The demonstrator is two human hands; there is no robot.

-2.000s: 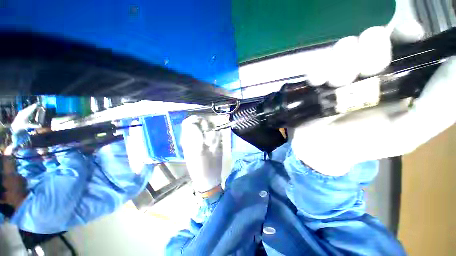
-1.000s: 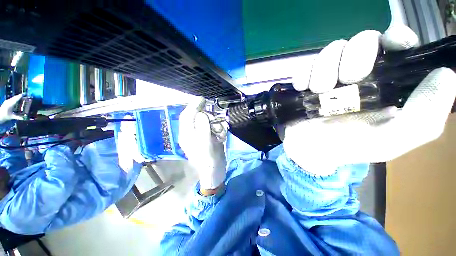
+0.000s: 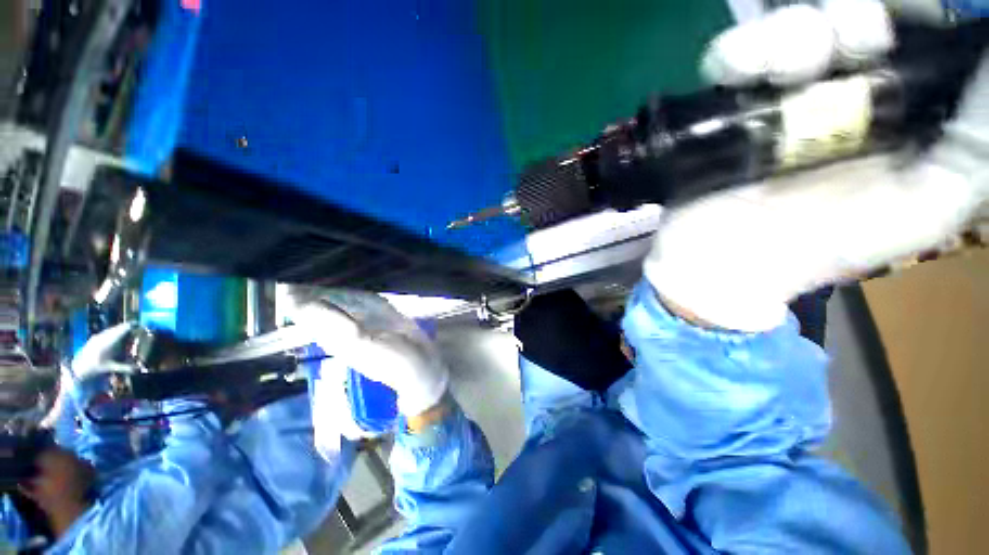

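Note:
The blue enclosure (image 3: 347, 119) fills the top left, its black slotted end panel (image 3: 293, 233) facing me. A small silver handle (image 3: 506, 301) shows at its near corner. My right hand (image 3: 759, 244), in a white glove, is wrapped around the black electric screwdriver (image 3: 694, 136). Its bit (image 3: 477, 219) points left over the enclosure's near right edge; contact is unclear. My gloved left hand (image 3: 374, 341) is below the end panel, partly over the blue screw bin (image 3: 375, 401). Its fingers are blurred, and I cannot tell whether it holds anything.
The green mat (image 3: 596, 65) lies right of the enclosure. An aluminium conveyor edge (image 3: 591, 244) runs along its near side. At the left, a person in a blue smock (image 3: 184, 477) holds another black driver (image 3: 217, 376). A cardboard surface (image 3: 943, 379) is at the lower right.
The screwdriver has moved up and away from the handle, and its bit now shows. My left hand has left the driver's nose and moved left and down to the bin. The view has shifted.

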